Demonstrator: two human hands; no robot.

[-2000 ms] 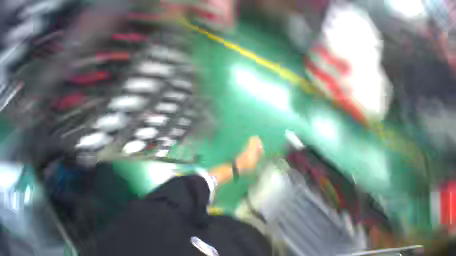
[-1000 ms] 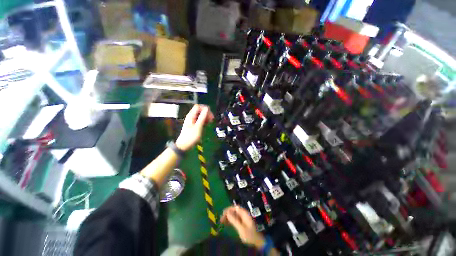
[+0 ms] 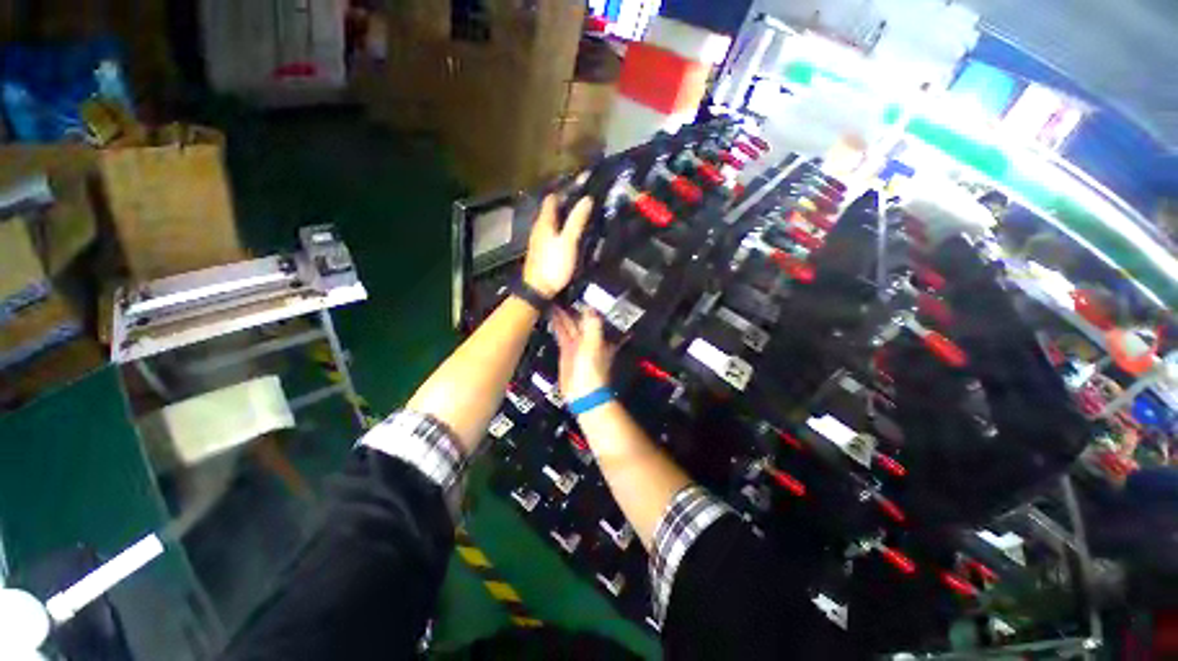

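Observation:
A black fixture rack [image 3: 827,349] is packed with long black bars bearing toggle clamps with red handles and white number labels. My left hand [image 3: 556,252], with a dark wristband, is at the near-left end of an upper bar, thumb and fingers apart. My right hand [image 3: 585,351], with a blue wristband, is just below it, fingers up beside a white label plate [image 3: 612,307]. Both hands are at the rack's left edge. Whether either grips a bar is hidden by the dark parts.
A small stand with a white rail top [image 3: 220,300] is at the left. Cardboard boxes [image 3: 168,200] stand behind it. A red-and-white box [image 3: 661,78] is behind the rack. Yellow-black tape [image 3: 491,581] runs along the green floor below my arms.
The view has turned left-to-right and closer to the rack. My hands, apart before, are now close together at the rack's upper left edge.

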